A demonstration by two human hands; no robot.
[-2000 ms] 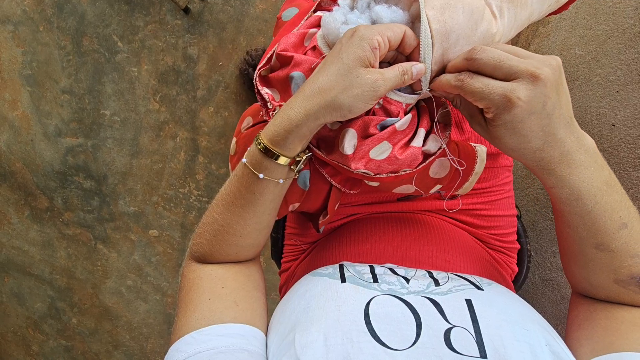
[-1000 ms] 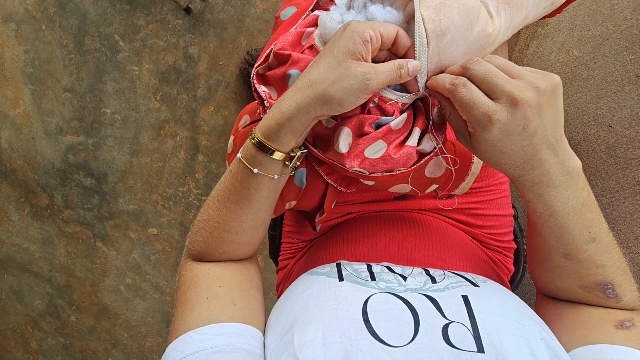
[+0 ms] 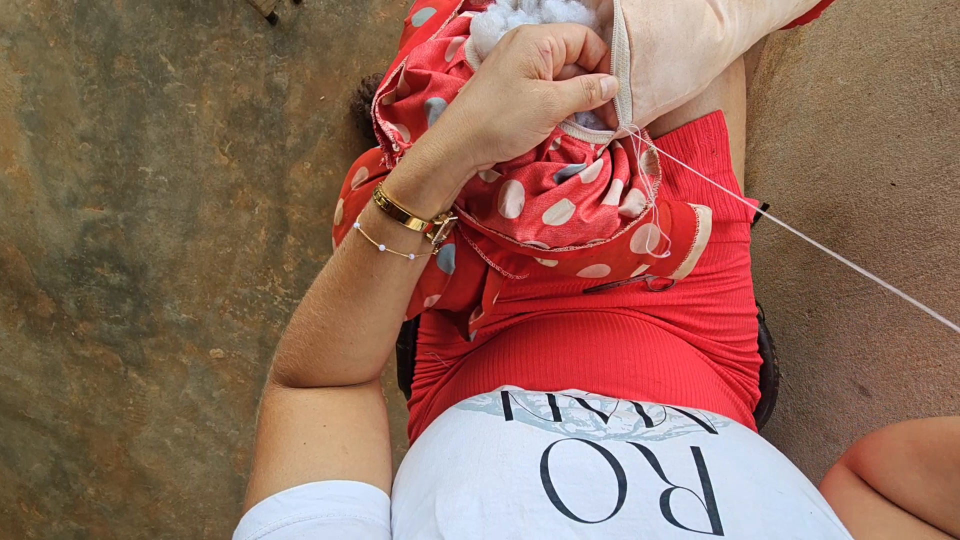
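My left hand (image 3: 536,94) pinches the zipper-taped edge of a pale fabric piece (image 3: 675,56) between thumb and fingers. White fiber stuffing (image 3: 525,16) shows in the opening beside it. Red polka-dot cloth (image 3: 555,206) is bunched below, over my lap. From the corner of the zipper tape (image 3: 622,67), a taut white thread (image 3: 832,256) runs down to the right edge of the view; loose thread loops hang over the dotted cloth. My right hand is out of view; only part of that arm (image 3: 892,480) shows at the lower right.
Small dark-handled scissors (image 3: 634,284), partly hidden, seem to lie on the red ribbed garment (image 3: 585,345) under the dotted cloth. A stained floor (image 3: 150,262) lies to the left, and a brown surface (image 3: 862,150) to the right. A small wooden object (image 3: 264,7) stands at the top left.
My right hand has left the zipper corner and gone out of view to the right, and the thread is now stretched taut that way. My left hand stays at the zipper edge.
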